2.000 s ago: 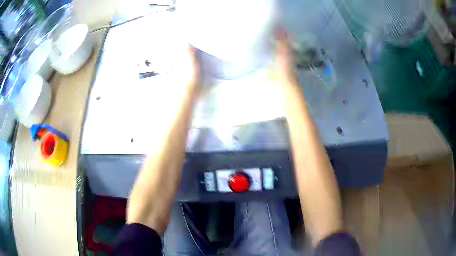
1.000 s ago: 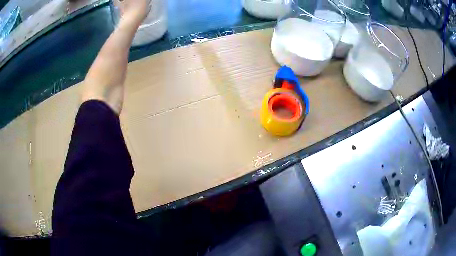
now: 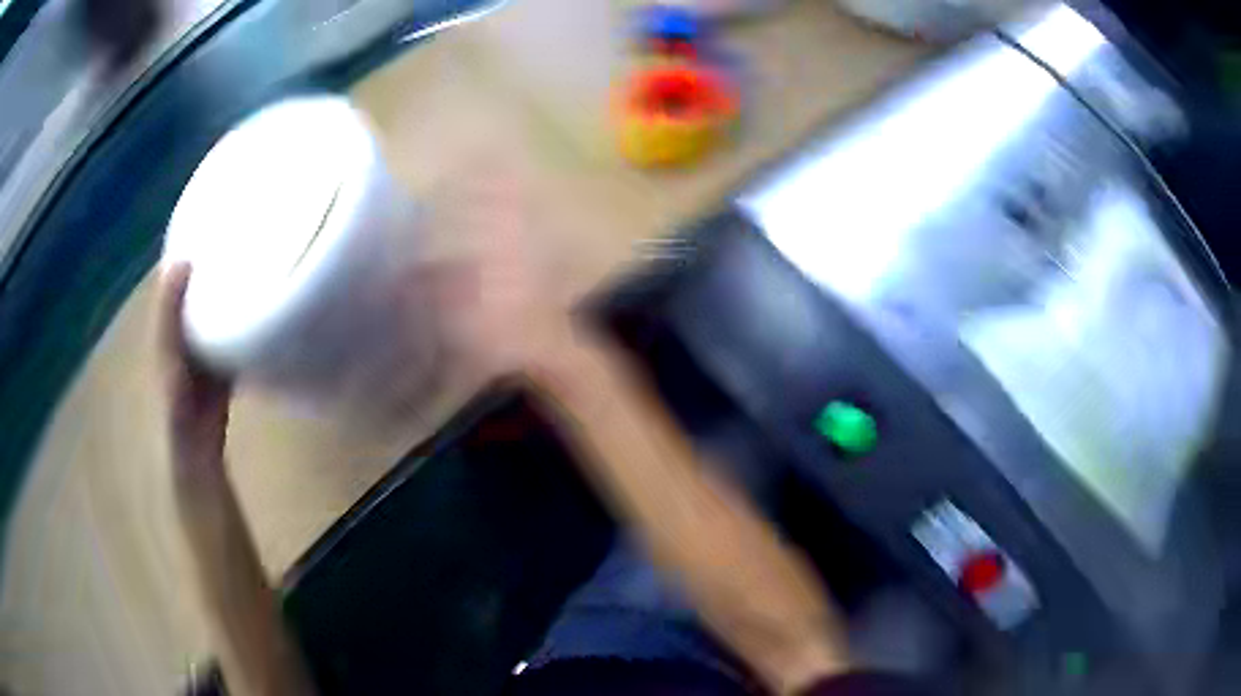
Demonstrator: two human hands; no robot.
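A white housing point(image 3: 279, 224) is tilted above the cardboard-covered bench at the left, blurred by motion. Its pale, see-through-looking side faces right. My left hand point(image 3: 197, 367) is at its lower left edge, with the fingers against it, and holds it. My right hand point(image 3: 483, 292) is strongly blurred at the right side of the housing; whether its fingers touch the part cannot be made out.
The yellow tape roll with a blue holder point(image 3: 676, 109) lies on the bench point(image 3: 82, 544). At the right is the metal machine table point(image 3: 885, 177) with a pale sheet point(image 3: 1116, 354). Its front panel has a green button point(image 3: 847, 427) and a red button point(image 3: 981, 572).
My left hand has come back from the far side of the bench and now holds a white housing. My right hand has entered the view. The view has shifted towards the machine panel.
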